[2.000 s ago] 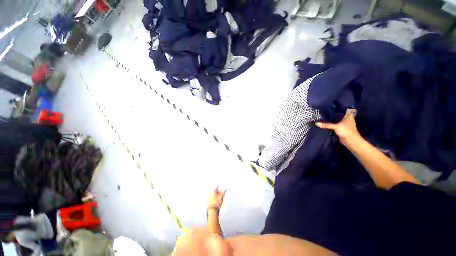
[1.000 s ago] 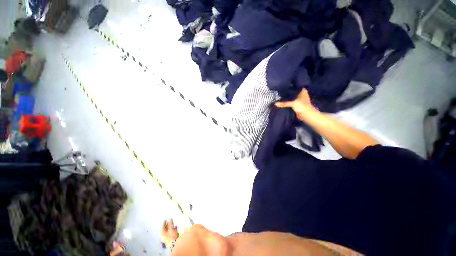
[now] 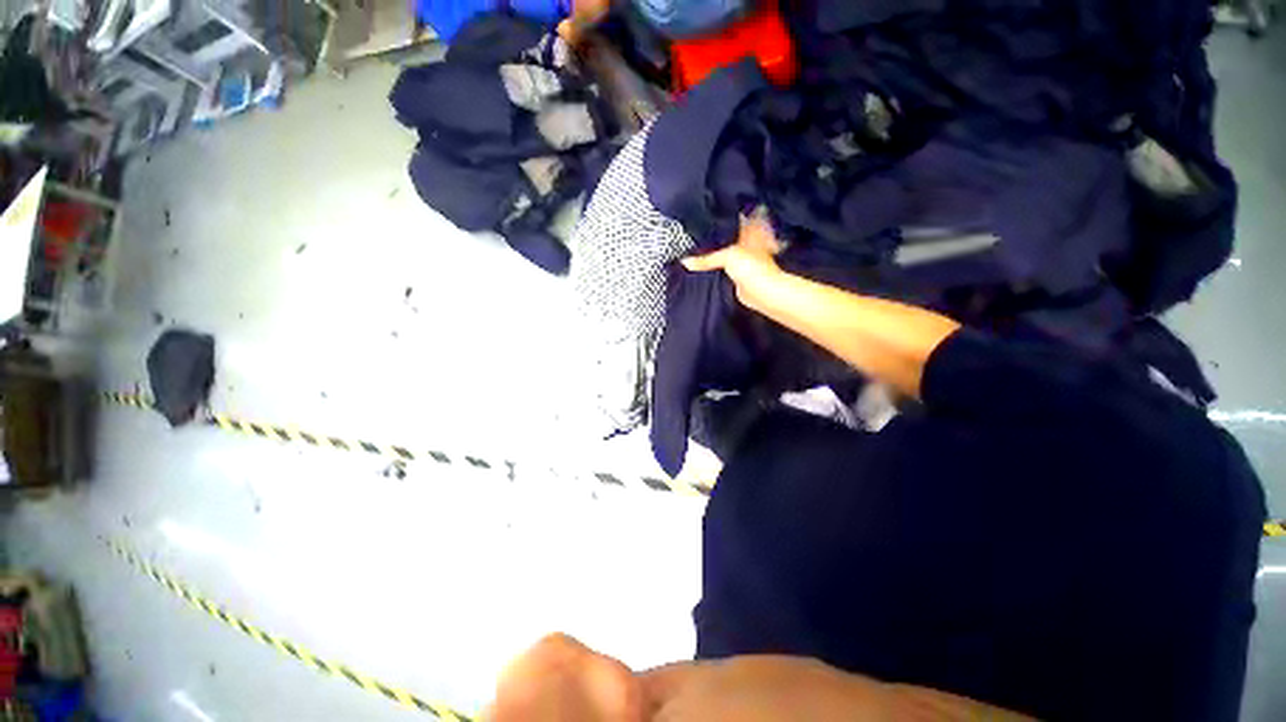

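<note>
My right hand (image 3: 745,268) is closed on a navy garment (image 3: 705,148) with pale striped lining (image 3: 621,233). The garment hangs from the hand in loose folds, with one narrow navy part hanging lower. The fingertips are partly hidden in the cloth. Behind the garment, its navy outer cloth blends into a large dark pile, so its far edge is hard to tell. My left hand is not in view. Part of my face fills the bottom edge.
A large navy garment pile (image 3: 1015,212) lies at the upper right, a smaller one (image 3: 473,127) at the top, beside a red object (image 3: 741,50). Yellow-black tape (image 3: 296,653) crosses the grey floor. A dark round object (image 3: 184,374) sits at the far tape line. Racks stand upper left.
The view has turned and moved along the floor. Other dark piles now lie behind the held garment. My right hand keeps its hold. My left hand, visible before, has left view.
</note>
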